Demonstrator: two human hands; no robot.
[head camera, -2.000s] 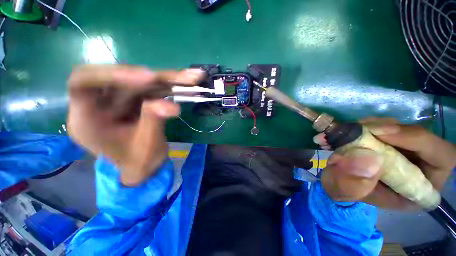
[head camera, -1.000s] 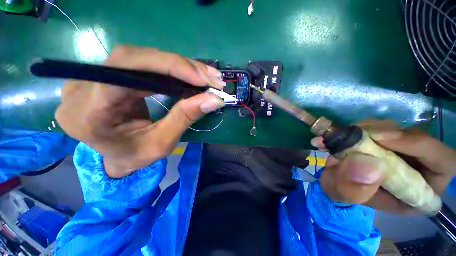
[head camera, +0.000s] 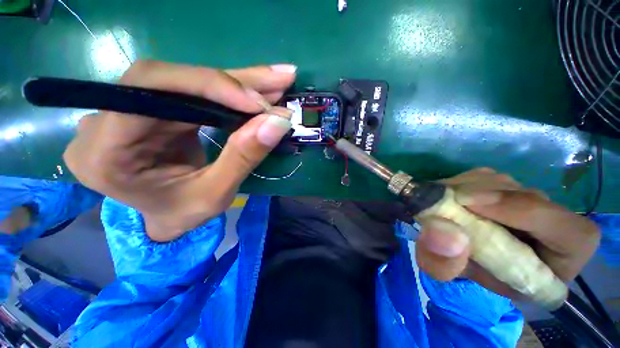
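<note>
The small black device housing (head camera: 313, 140) lies open at the centre, with a blue circuit board (head camera: 331, 115) inside. It sits in a flat black fixture (head camera: 370, 112) with white lettering. My left hand (head camera: 183, 146) holds black tweezers (head camera: 136, 102), their pale tips inside the housing's left part. My right hand (head camera: 510, 224) holds the soldering iron (head camera: 493, 251) by its cream-wrapped handle. The iron's tip is at the housing's lower right corner. A thin red wire (head camera: 346, 166) hangs below that corner. My left fingertips cover the fixture's left side.
The fume fan (head camera: 598, 61) stands at the upper right on the green mat (head camera: 469, 88). A thin solder wire (head camera: 102, 44) runs from the upper left; a curved end (head camera: 275, 177) shows below my left hand. Another person's hand (head camera: 15, 219) shows at the far left edge.
The iron's tip has moved from the housing's upper right down to its lower right corner. My left hand has come to the housing and steadied, the tweezers' tips now further left inside it.
</note>
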